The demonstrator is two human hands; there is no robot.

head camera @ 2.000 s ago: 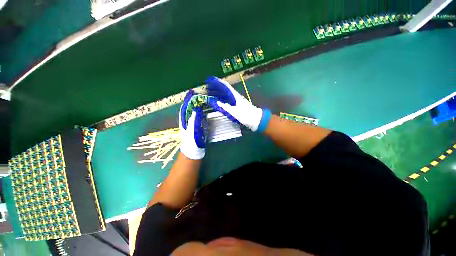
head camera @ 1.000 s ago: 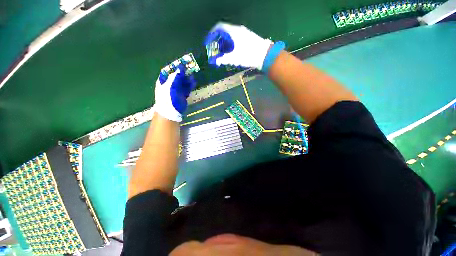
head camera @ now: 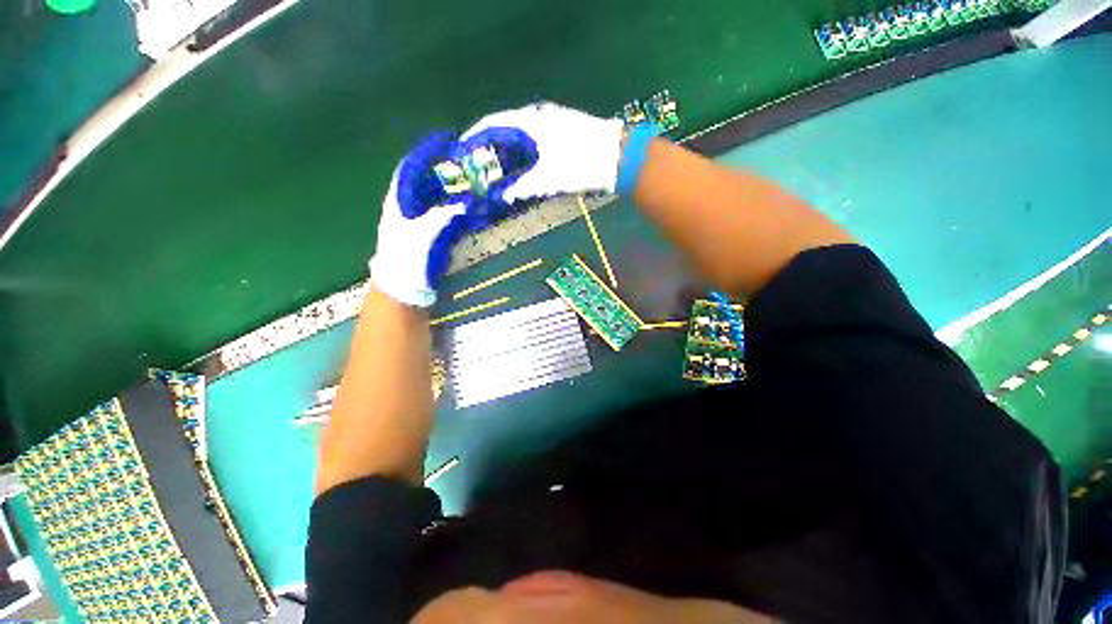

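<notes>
My left hand point(head camera: 421, 213) and my right hand point(head camera: 537, 152), in white gloves with blue palms, are together over the dark green belt. Both grip a small PCB piece point(head camera: 470, 173) between their fingertips; the fingers hide its edges. Two single PCBs point(head camera: 652, 113) stand on the belt just beyond my right wrist. A PCB strip point(head camera: 593, 301) lies slanted on the bench beside the slotted metal plate point(head camera: 518, 354). Another small group of boards point(head camera: 715, 341) lies to its right, near my right sleeve.
Thin yellow edge rails point(head camera: 498, 278) lie around the plate, some partly under my left forearm. A panel stack point(head camera: 110, 512) with a black sheet point(head camera: 183, 488) is at lower left. A row of single PCBs point(head camera: 927, 27) stands on the belt at upper right, by a pale metal bar point(head camera: 1058, 22).
My right hand has come down and left to meet my left hand at the PCB piece. Two single boards now show on the belt where my right hand was near.
</notes>
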